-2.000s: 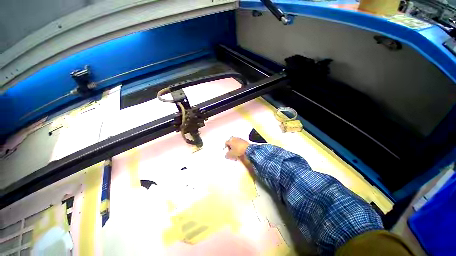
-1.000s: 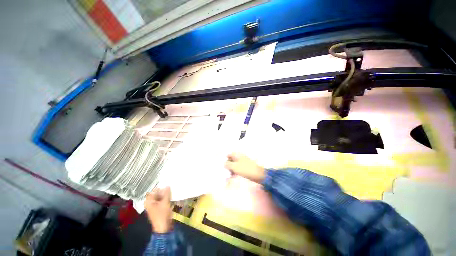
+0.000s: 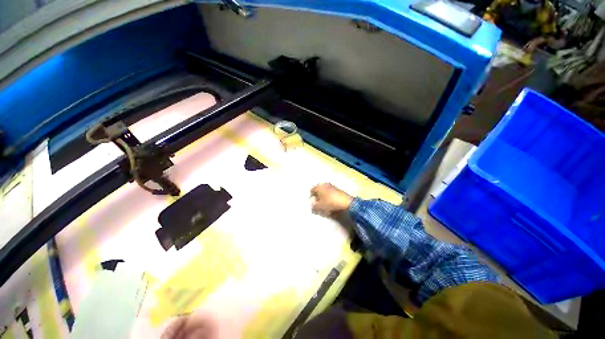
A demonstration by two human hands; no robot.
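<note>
My right hand [image 3: 332, 200] is over the right side of the pale pink board [image 3: 99, 228], fingers curled. Glare hides whether it holds anything. A brown-pink blur at the bottom edge, apparently my left hand [image 3: 190, 327], is cut off; its fingers cannot be made out. A pale grey-white piece [image 3: 106, 301] shows at the lower left, over the board; whether it is held cannot be told. The black notched opening [image 3: 194, 216] is uncovered in the board. The laser head [image 3: 151, 170] is just behind and left of it.
A black gantry rail [image 3: 205, 121] crosses the bed. A tape roll [image 3: 286, 130] lies at the back right. A slim dark blue stick [image 3: 58, 281] lies at left. A small dark opening [image 3: 253, 163] shows behind. A blue bin [image 3: 511, 232] stands right of the machine.
The view has swung from the stack at left back to the right. My right hand has moved from beside the stack to the board's right side. The blue bin has come into view.
</note>
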